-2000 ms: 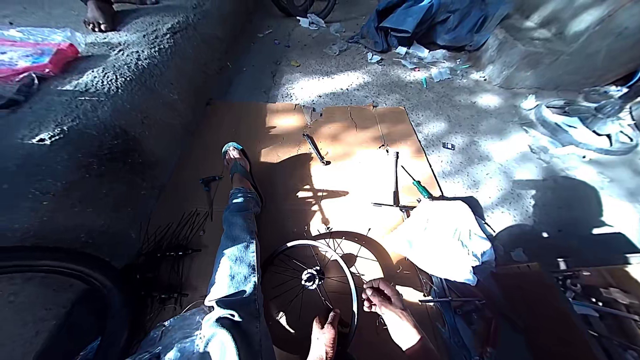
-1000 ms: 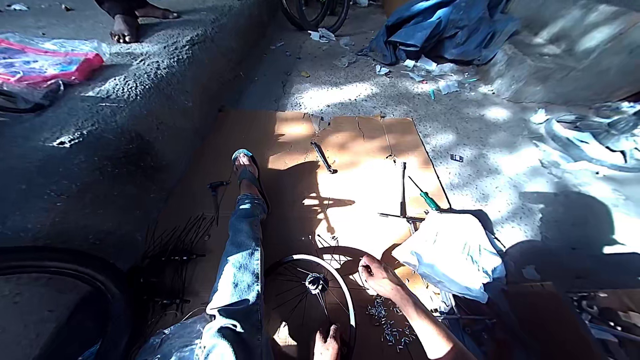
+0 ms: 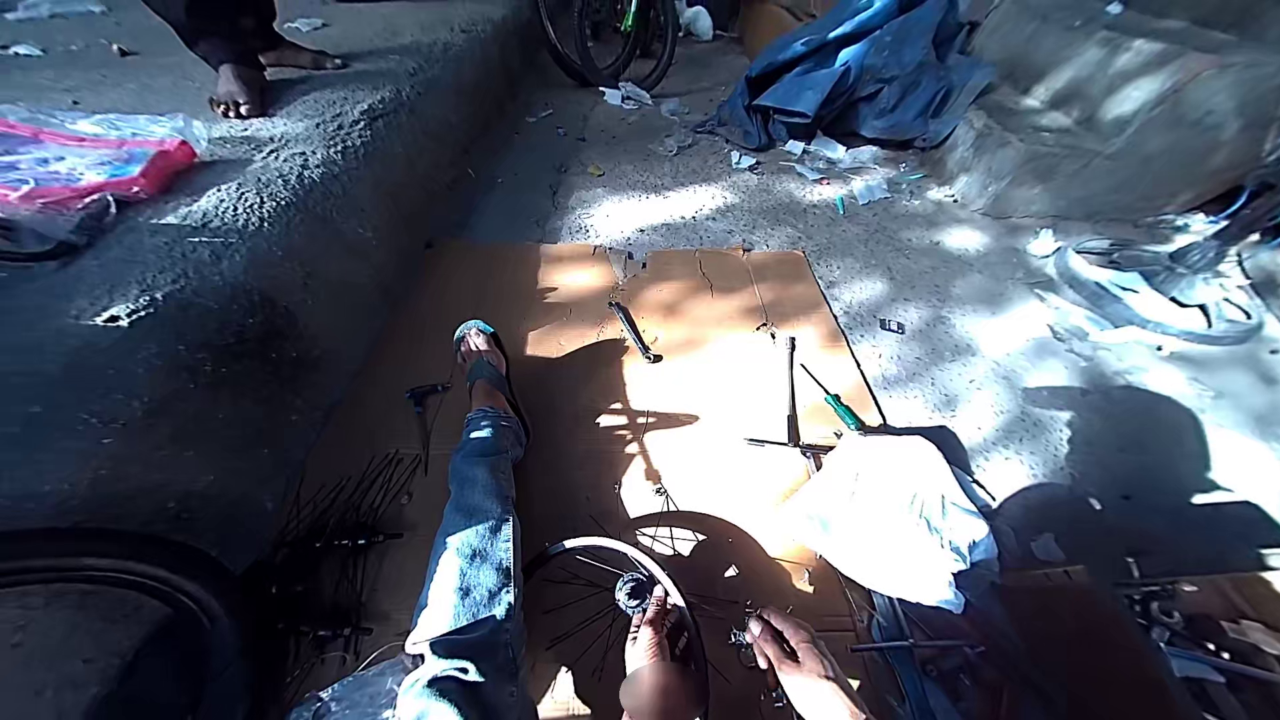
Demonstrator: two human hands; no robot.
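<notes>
A spoked bicycle wheel rim [image 3: 600, 545] lies low in the middle, between my legs, on a cardboard sheet [image 3: 480, 270]. My left hand [image 3: 650, 640] reaches over the rim with its fingertips at the wheel hub [image 3: 633, 593]; whether it pinches a spoke I cannot tell. Just right of the rim, my right hand [image 3: 790, 645] has its fingers at a pile of small metal parts [image 3: 742, 640], and what it holds is too small to make out. A wrench [image 3: 635, 332], a green-handled screwdriver [image 3: 843, 411] and a cross-shaped socket wrench [image 3: 792, 395] lie farther up the cardboard.
Loose spokes [image 3: 350, 500] and a black tyre [image 3: 110, 550] are at the left, beside a raised concrete ledge [image 3: 330, 190]. White cloth [image 3: 890, 510] lies to the right. Another person's bare foot [image 3: 238, 92] stands on the ledge. Bicycle wheels [image 3: 610, 40] stand at the top.
My right hand has moved from above the rim down to the small metal parts on its right. My left hand has moved up to the hub.
</notes>
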